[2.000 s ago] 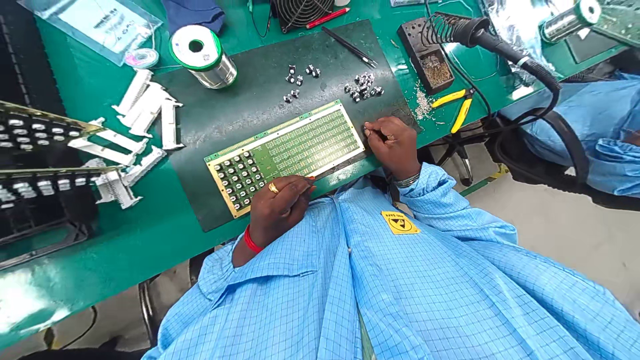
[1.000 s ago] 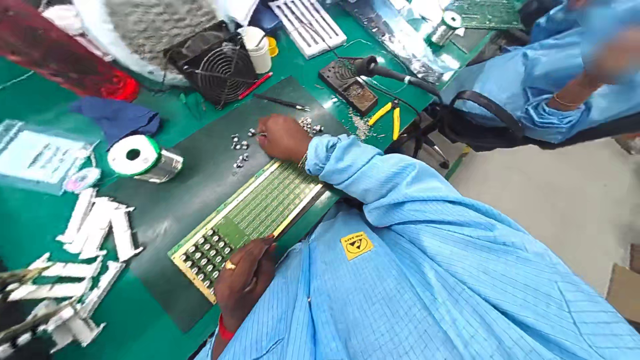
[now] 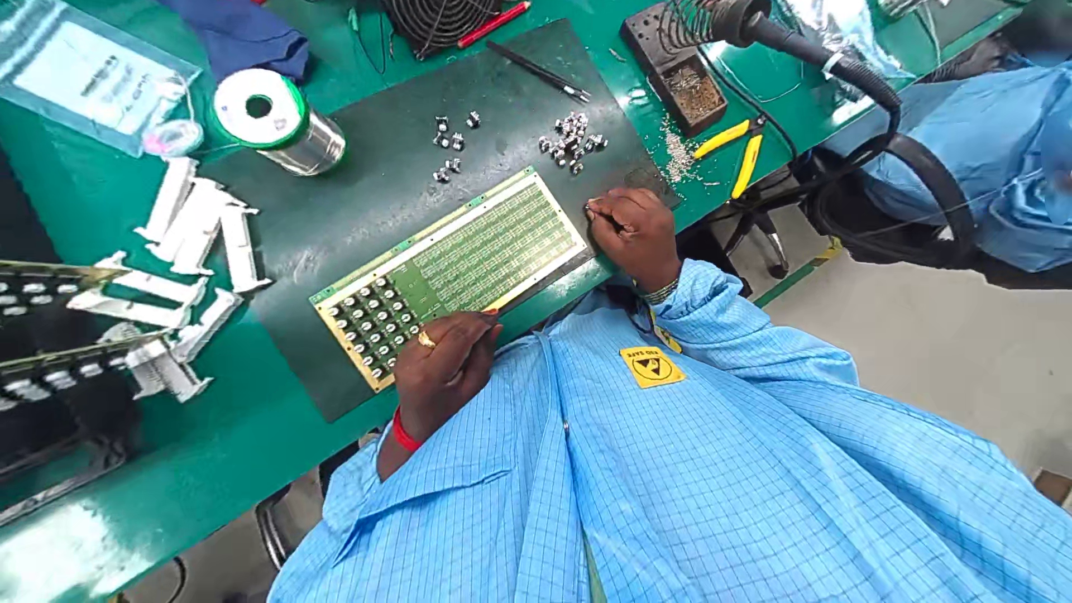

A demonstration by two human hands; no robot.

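A green printed circuit board panel [image 3: 494, 251] lies slanted on a dark mat [image 3: 394, 201]. Black components with pale centres [image 3: 368, 322] fill its left end; bare rows of pads cover the rest. My left hand [image 3: 444, 360] rests at the panel's near edge, fingers curled; whether it grips the edge is not clear. Just off the panel's right end, my right hand [image 3: 632, 230] has thumb and fingertips pinched together, with a tiny dark thing perhaps between them. Small loose components lie beyond the panel in a right pile [image 3: 572, 141] and a sparser left group [image 3: 448, 142].
A solder wire spool [image 3: 280, 121] and white plastic pieces [image 3: 193, 226] are at left. Black tweezers [image 3: 540, 73] lie on the mat's far part. Yellow-handled cutters [image 3: 741, 151], a soldering iron in its holder [image 3: 737, 21] and clippings [image 3: 680, 155] are at right. A person's blue sleeve [image 3: 980, 167] shows far right.
My right hand was over the loose components beyond the panel one second ago and is now back beside the panel's right end. My left hand stays at the near edge. The view has swung.
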